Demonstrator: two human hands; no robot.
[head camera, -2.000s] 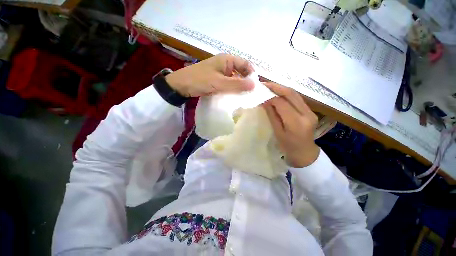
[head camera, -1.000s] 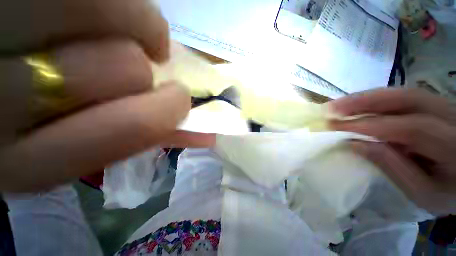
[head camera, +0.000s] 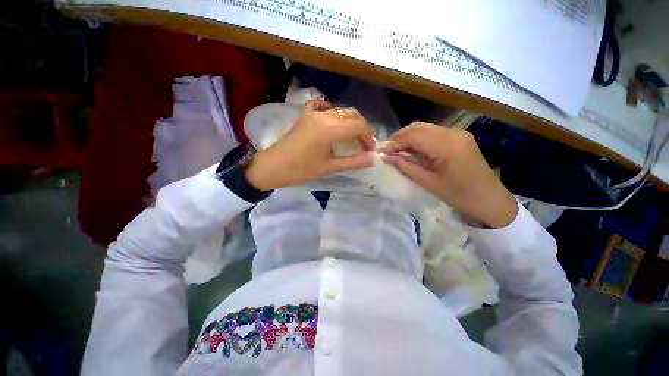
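Observation:
A thin cream cloth piece is held over my lap, below the table edge. My left hand pinches its upper edge between thumb and fingertips. My right hand pinches the same edge, its fingertips almost touching the left ones. Part of the cloth shows pale beyond my left hand, and some hangs below my right hand. The exact fold between the fingertips is too small to tell.
The white table with its wooden edge and ruler marks crosses the top. A printed sheet lies on it, with black scissor handles beside it. White pieces lie on a dark red surface at left. A cream heap is below my right forearm.
One second ago both hands were close to the camera, apart, with cloth spread between them. Now they are lower over my lap, fingertips together on the cloth. The view has tilted down.

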